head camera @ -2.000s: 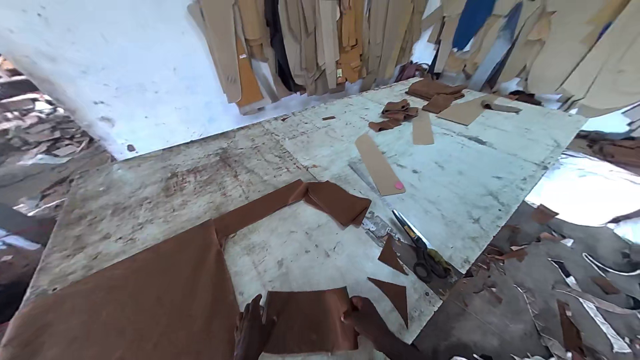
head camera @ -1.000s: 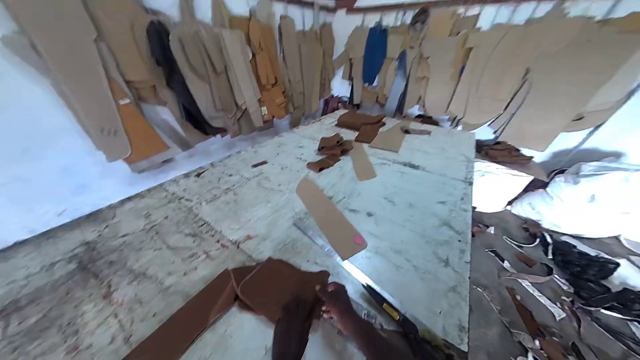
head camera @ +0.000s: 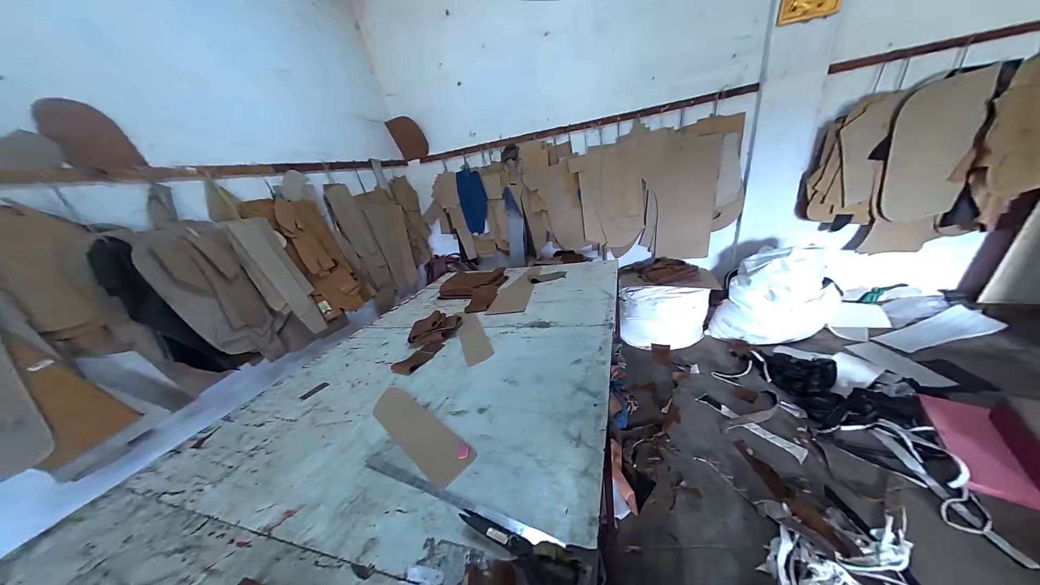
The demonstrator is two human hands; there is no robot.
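Neither my left hand nor my right hand can be made out. A dark brown patch at the bottom edge is cut off, and I cannot tell what it is. Near the close right corner of the worktable (head camera: 536, 390) lie scissors (head camera: 491, 532), partly cut off below. A long flat metal strip (head camera: 422, 485) runs beside them. Just beyond lies a tan card pattern piece (head camera: 424, 439) with a pink mark. Farther back are folded brown pieces (head camera: 435, 327), a smaller tan card piece (head camera: 474, 340), a brown stack (head camera: 471, 284) and another card piece (head camera: 513, 294).
Card patterns (head camera: 682, 191) hang from rails along the walls. Right of the table, white sacks (head camera: 772, 296) stand on the floor among strips and scraps (head camera: 792, 496). A pink sheet or folder (head camera: 979, 447) lies at far right. A small brown scrap (head camera: 314, 391) rests near the table's left side.
The view has swung up and to the right. Both hands, earlier on brown material at the table's near side, are no longer discernible; most of that material is out of view.
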